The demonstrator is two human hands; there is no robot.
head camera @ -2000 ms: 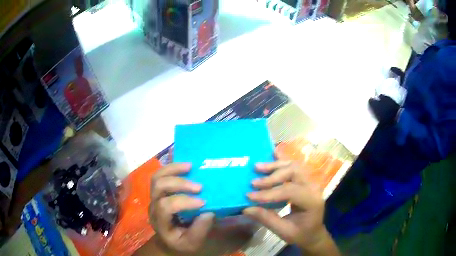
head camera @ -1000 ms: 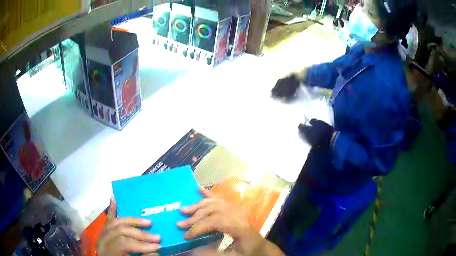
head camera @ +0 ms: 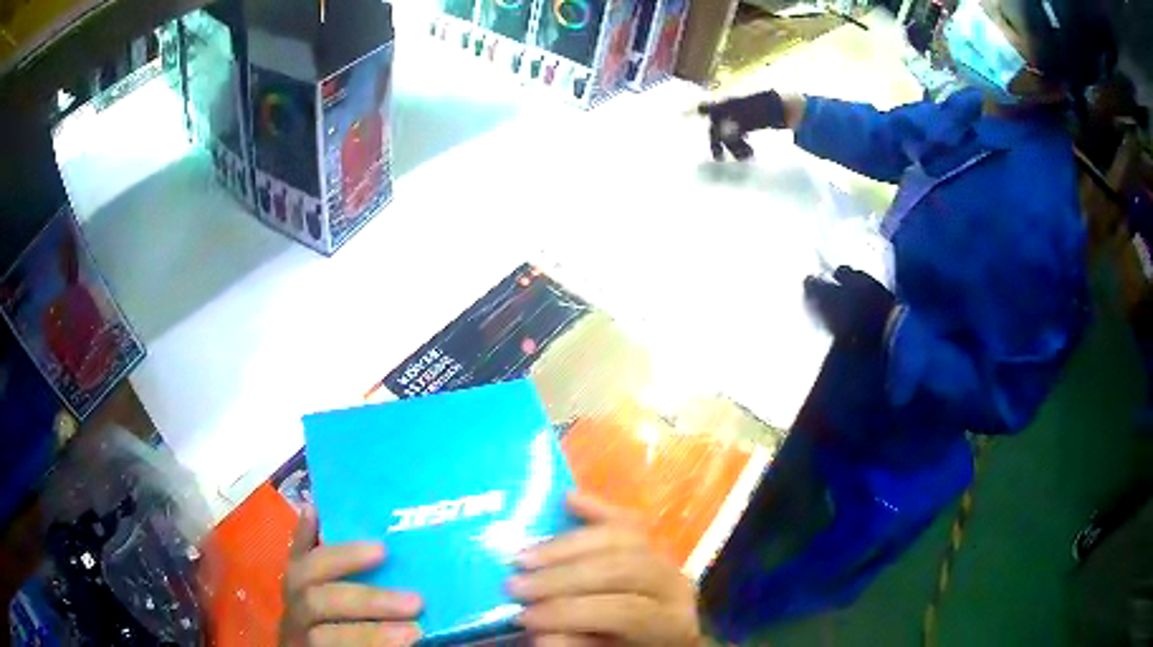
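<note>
A bright cyan box panel (head camera: 436, 487) with small white lettering faces up, low in the centre of the view. My left hand (head camera: 348, 600) grips its left side and lower edge. My right hand (head camera: 607, 581) grips its right side, fingers lying on the cyan face. The lower parts of both hands are cut off by the bottom edge. What lies below the panel is hidden. The orange, black and white work mat (head camera: 658, 487) lies under and behind it on the bench.
Upright printed color boxes (head camera: 360, 152) stand on the white bench (head camera: 190, 367) at the back left, and more (head camera: 569, 38) further back. A clear cable bag (head camera: 114, 544) lies at the lower left. A person in blue (head camera: 986, 253) with dark gloves works at the right.
Over the two seconds the view has swung right, bringing the person into view. The panel and both hands now sit lower and further left. The person's far arm has stretched out over the bench.
</note>
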